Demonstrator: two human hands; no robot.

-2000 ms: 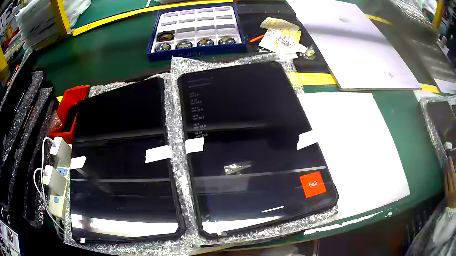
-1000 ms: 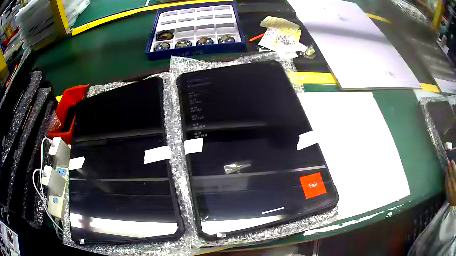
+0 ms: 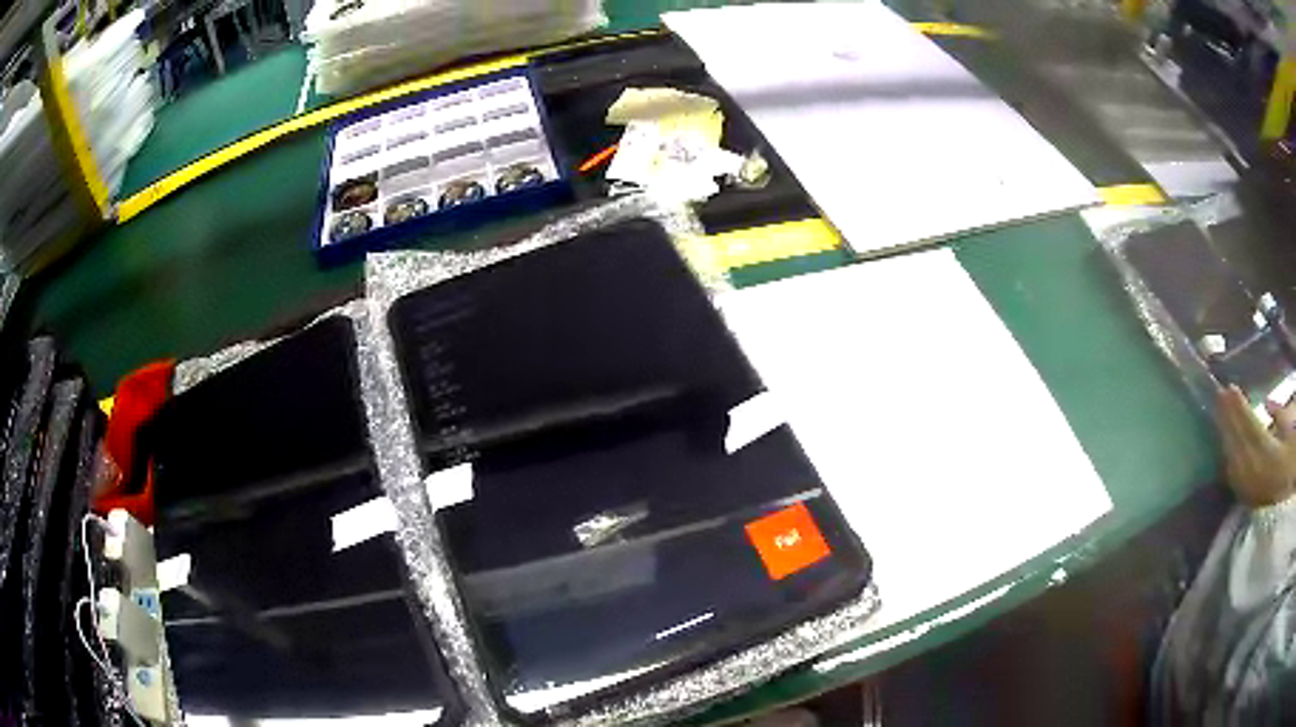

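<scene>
Neither of my hands is in the picture. A large dark tablet lies flat in front of me on bubble wrap. Faint text lines show at its upper left. An orange-red square with white marks shows near its lower right corner. White tape tabs sit at its side edges. A small shiny piece or reflection shows on the lower glass. A second dark tablet lies to its left, also with white tabs, its screen dark and its lower end cut off by the picture's edge.
A blue-rimmed compartment tray holds several round parts behind. Crumpled papers lie beside it. White sheets lie right. A red bin, white power strip and stacked dark slabs stand left. Another person's hand touches a tablet at far right.
The view has turned right and tilted, so the bench things sit further left and lower at left. More of the other person's hand, sleeve and tablet shows at right.
</scene>
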